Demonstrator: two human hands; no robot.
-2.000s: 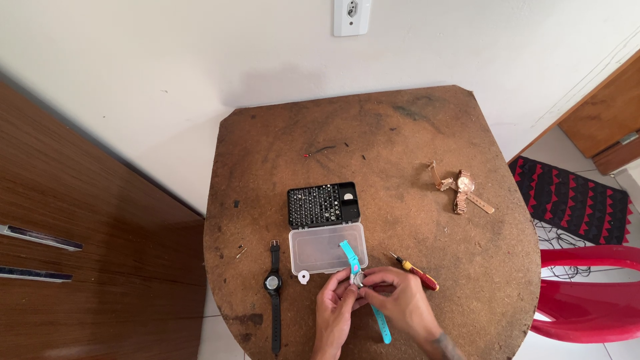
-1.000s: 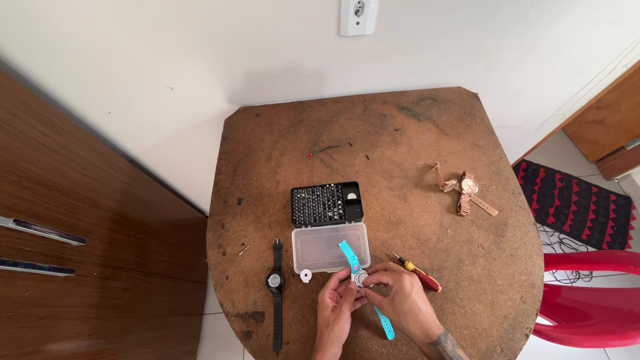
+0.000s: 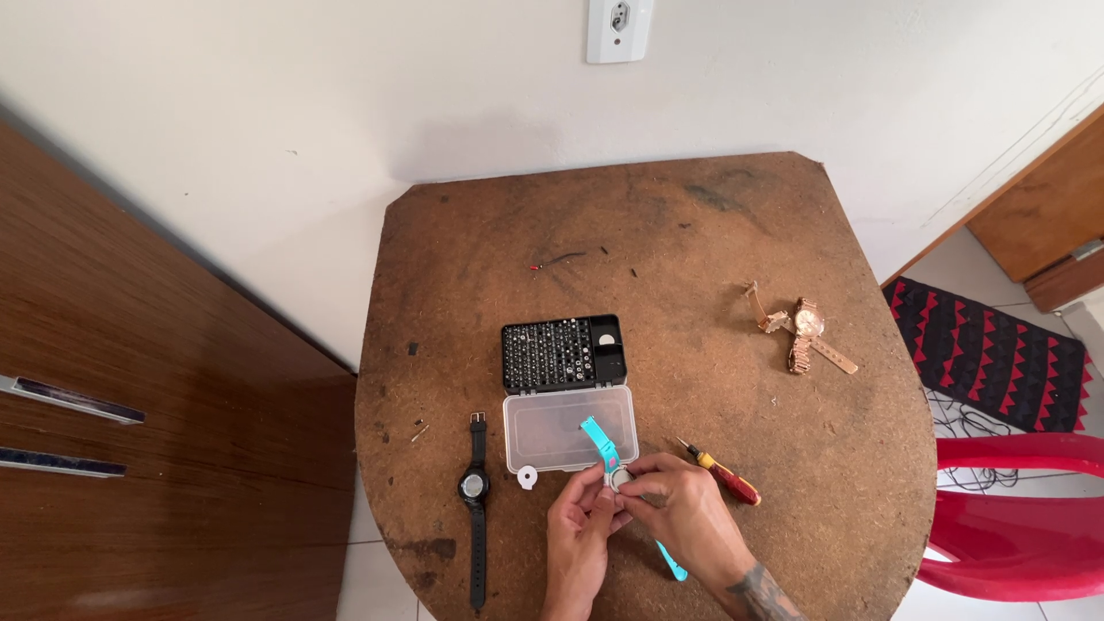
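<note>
My left hand (image 3: 582,526) grips the case of a wristwatch with a turquoise strap (image 3: 601,438) from the left. The fingertips of my right hand (image 3: 686,509) pinch the round case from the right and hide part of it. One strap end reaches up over the clear lid (image 3: 565,427) of a black parts box (image 3: 562,354), which lies open with many small metal pieces in its holes. A small white disc with a hole (image 3: 527,477) lies by the lid's lower left corner. Right of my right hand is a red and yellow screwdriver (image 3: 729,479).
A black digital watch (image 3: 473,486) lies at the left. Rose-gold watches (image 3: 808,323) lie at the right of the brown table (image 3: 673,224). A thin dark piece with a red tip (image 3: 556,260) is near the back. A red chair (image 3: 1018,535) stands at the right.
</note>
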